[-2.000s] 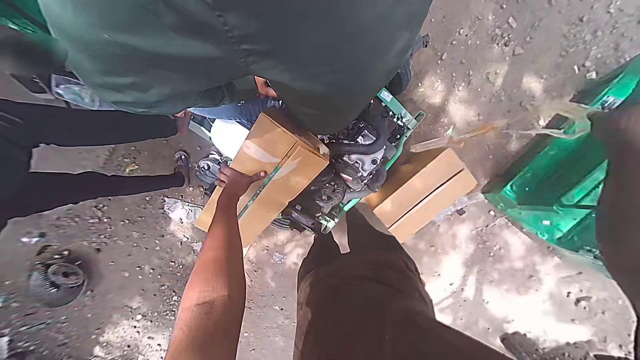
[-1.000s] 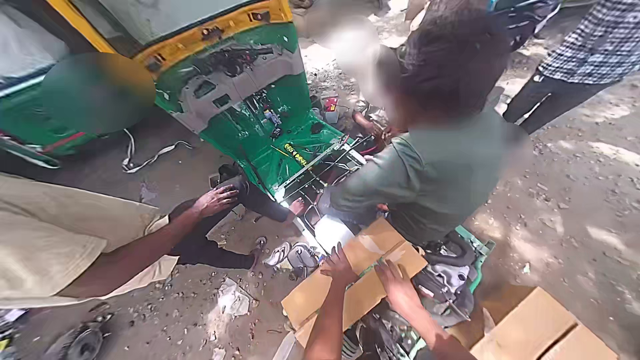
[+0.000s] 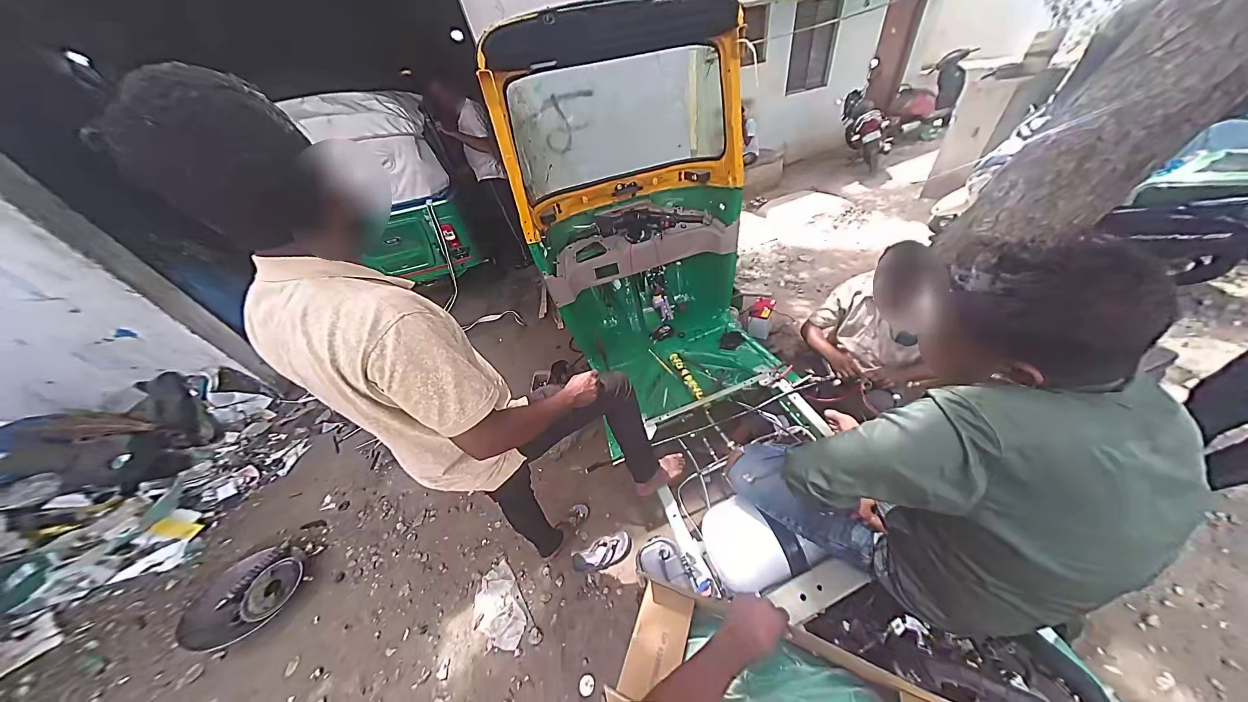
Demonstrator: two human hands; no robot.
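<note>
At the bottom of the head view, a cardboard box (image 3: 655, 639) stands with its top open, and green plastic (image 3: 804, 678) shows inside. My left hand (image 3: 753, 626) is above the box near its far edge, fingers curled and blurred; whether it grips anything is unclear. My right hand is out of view. The box is at the rear of a stripped auto rickshaw's frame, just behind a white tank (image 3: 746, 546) and a metal bracket (image 3: 819, 590). Dark engine parts (image 3: 912, 648) lie to the right of the box.
A person in a beige shirt (image 3: 390, 361) stands left with one foot on the frame. A person in a green shirt (image 3: 1004, 497) sits close on the right; another (image 3: 863, 322) crouches beyond. The green cab floor (image 3: 673, 375) is ahead. A wheel (image 3: 244, 597) and a sandal (image 3: 603, 552) lie left.
The box, its top closed one second ago under both my hands, now stands open with green plastic showing. My right hand has left the view. The view has tilted up.
</note>
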